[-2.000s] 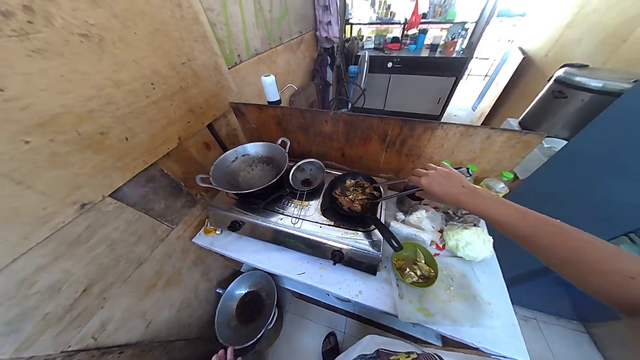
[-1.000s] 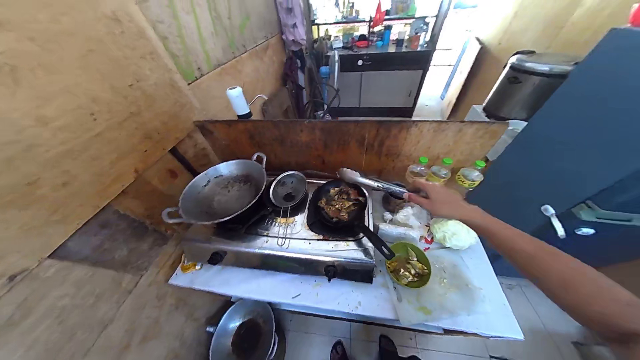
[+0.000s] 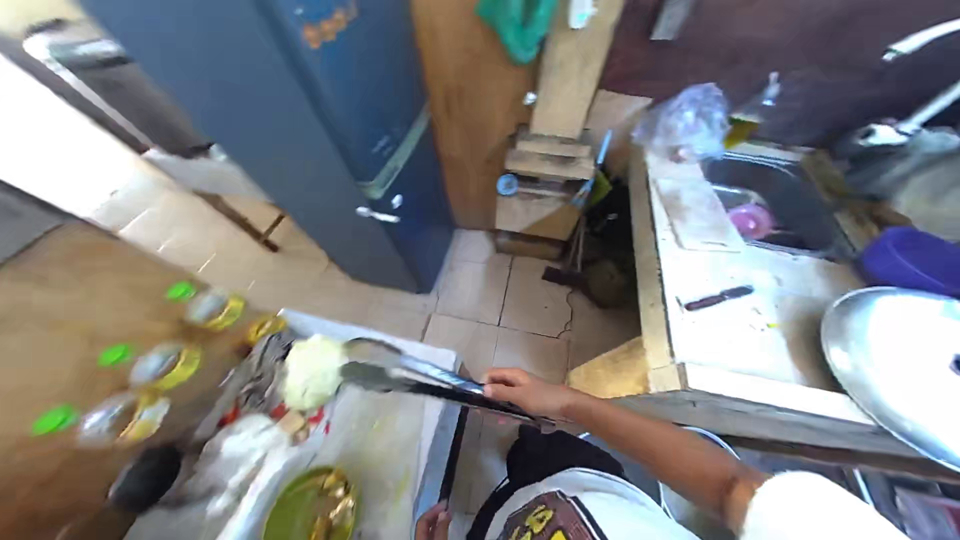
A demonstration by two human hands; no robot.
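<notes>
My right hand (image 3: 521, 391) grips the handle end of metal tongs (image 3: 427, 369). A long dark utensil, too blurred to name, runs alongside the tongs under the same hand. Their far ends reach over the table beside a pale cabbage (image 3: 313, 373). At the bottom edge of the view is my left hand (image 3: 433, 523), partly cut off, near the table's dark edge; whether it holds anything is unclear. A green bowl (image 3: 289, 504) with food pieces stands at the lower left, next to a white plastic bag (image 3: 244, 457).
Bottles with green caps (image 3: 161, 365) stand at the left. A blue-grey refrigerator (image 3: 352, 172) is ahead. On the right counter (image 3: 697, 352) lie a knife (image 3: 718, 298) and a cutting board (image 3: 697, 214), by a sink (image 3: 776, 195) and a large metal lid (image 3: 892, 367). Tiled floor lies between.
The view has swung far to the right, away from the stove. My right hand, earlier holding the tongs near the pan, is now over the table's edge with tongs and a dark utensil.
</notes>
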